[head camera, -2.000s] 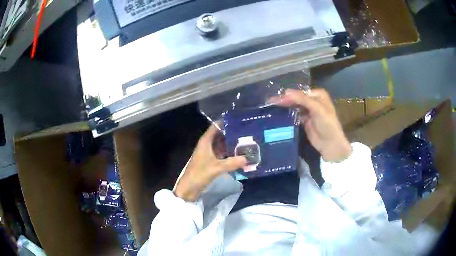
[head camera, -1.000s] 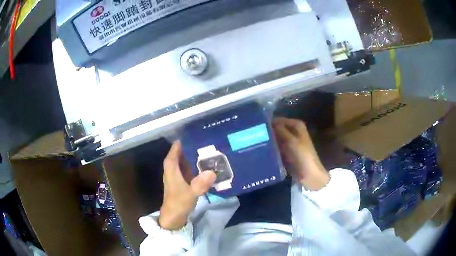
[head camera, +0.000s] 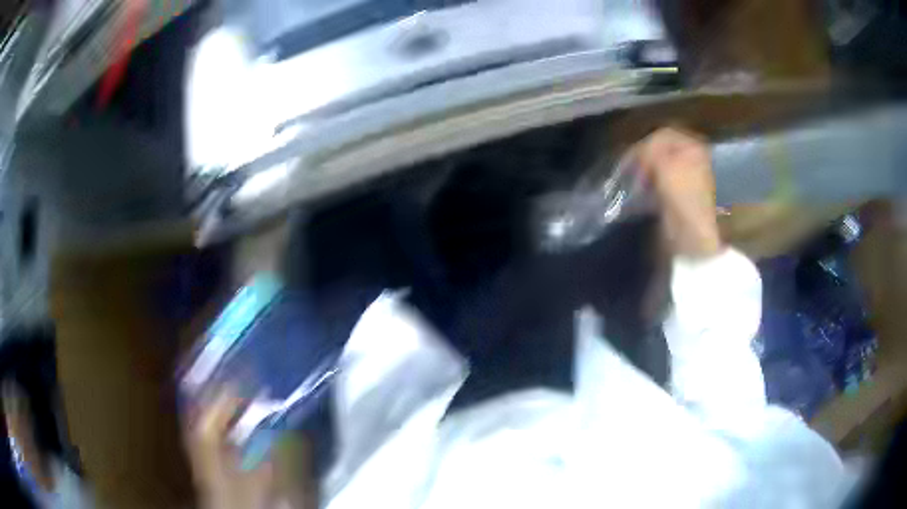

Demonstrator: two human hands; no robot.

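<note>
The frame is strongly blurred. My left hand (head camera: 234, 447) is at the lower left, holding a navy smartwatch box (head camera: 288, 343) tilted over the left carton. My right hand (head camera: 681, 174) is raised near the right end of the sealer, pinching a clear film offcut (head camera: 587, 219) that hangs to its left. The sealing bar (head camera: 448, 124) runs across the front of the sealer with nothing seen in it. The film around the box is too blurred to judge fully.
The left carton (head camera: 114, 368) stands at the left. The right carton (head camera: 875, 398) holds bagged navy boxes (head camera: 796, 328). The scrap carton (head camera: 786, 45) is behind the sealer's right end. At the far left edge, a blurred hand or arm shows.
The box has moved from the sealing bar down to the left in my left hand. My right hand has let go of the box and moved up right with a piece of film.
</note>
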